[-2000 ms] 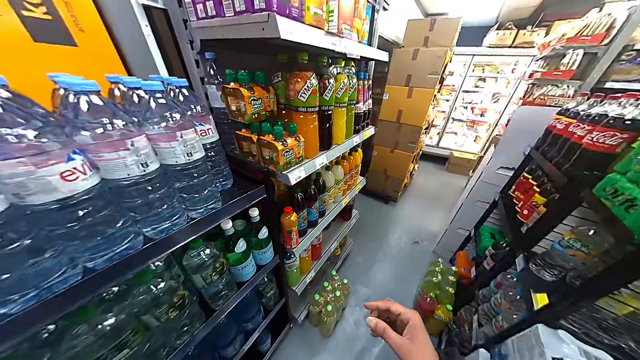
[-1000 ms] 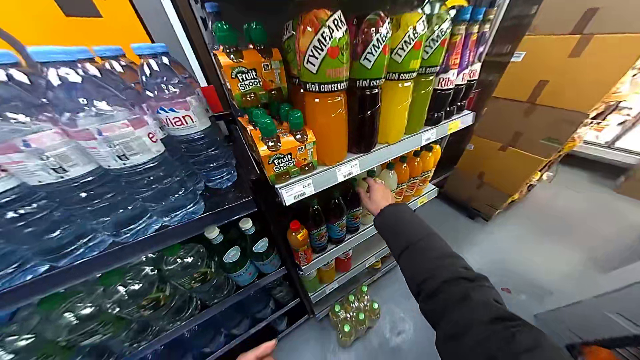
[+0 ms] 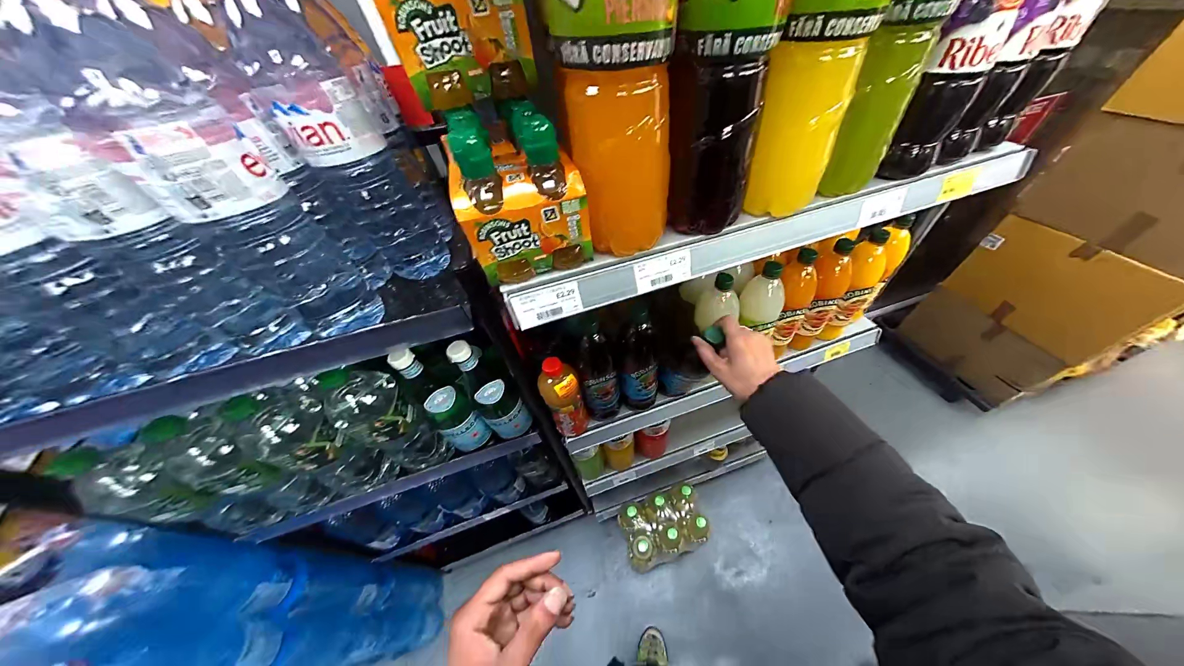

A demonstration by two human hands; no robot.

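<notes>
My right hand point(image 3: 740, 356), in a dark padded sleeve, grips the green cap of a dark squash bottle point(image 3: 686, 363) on the second shelf. Just behind it stand pale squash bottles point(image 3: 762, 298), with orange squash bottles point(image 3: 832, 277) to their right. Left of the hand are more dark squash bottles point(image 3: 638, 361) and a small orange bottle with a red cap point(image 3: 562, 398). My left hand point(image 3: 518, 606) is low in the view, fingers curled and apart, holding nothing.
Large juice bottles point(image 3: 615, 148) and Fruit Shoot packs point(image 3: 518, 208) stand on the shelf above. Evian bottles point(image 3: 185, 185) fill the left rack. A shrink-wrapped bottle pack point(image 3: 663, 527) sits on the floor. Cardboard boxes point(image 3: 1073, 287) are stacked at the right.
The view has come closer to the shelves. My right hand, at the pale bottles a second ago, is now on a dark bottle's cap. More of my left hand shows.
</notes>
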